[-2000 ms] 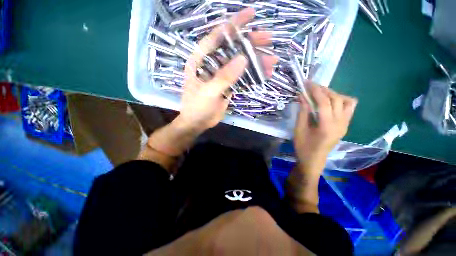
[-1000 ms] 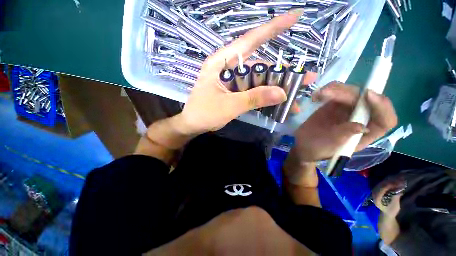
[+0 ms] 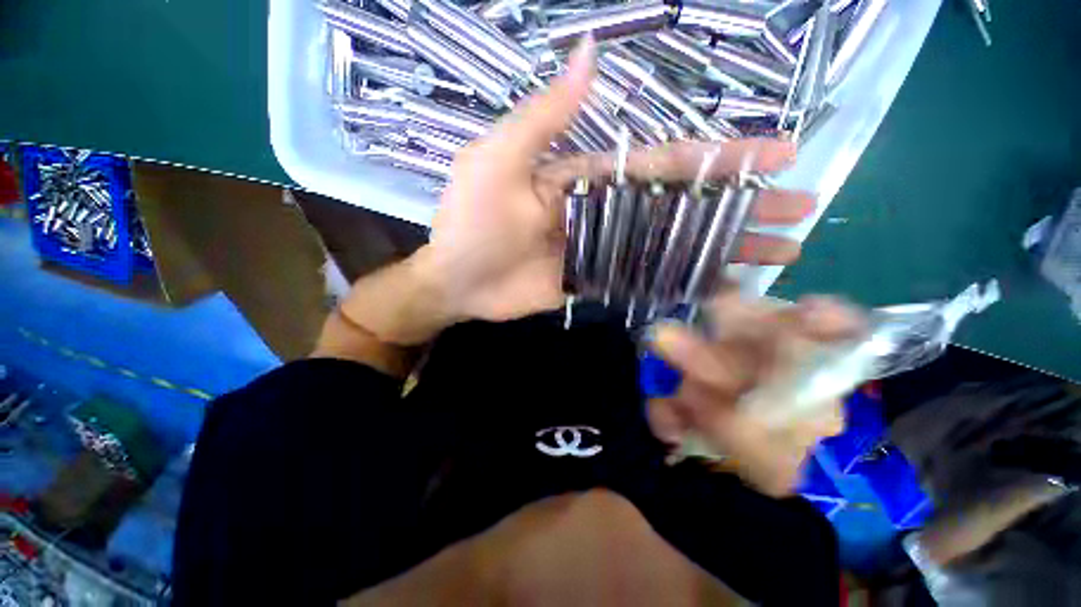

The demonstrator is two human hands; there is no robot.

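My left hand (image 3: 492,225) is palm up over the front of the white tub (image 3: 288,119). It holds several silver cylinders (image 3: 658,243) side by side across the fingers, with thin pale rods sticking out of their ends. My right hand (image 3: 759,374) is just below and right of the cylinders and strongly blurred. A pale streak in it matches the white hand tool (image 3: 836,370); its tip cannot be made out. Whether the right hand touches the cylinders cannot be told. More silver cylinders (image 3: 462,53) are heaped in the tub.
The tub stands on the green bench (image 3: 142,71). A crumpled clear bag (image 3: 936,320) hangs at the bench edge on the right, above a blue bin (image 3: 871,474). A blue basket of silver parts (image 3: 77,213) and brown cardboard (image 3: 225,237) are at left. A person's dark sleeve (image 3: 996,427) is at right.
The cylinders in my left hand have turned from end-on to side-on, and the left fingers lie flatter beneath them. My right hand with the tool has moved down towards me.
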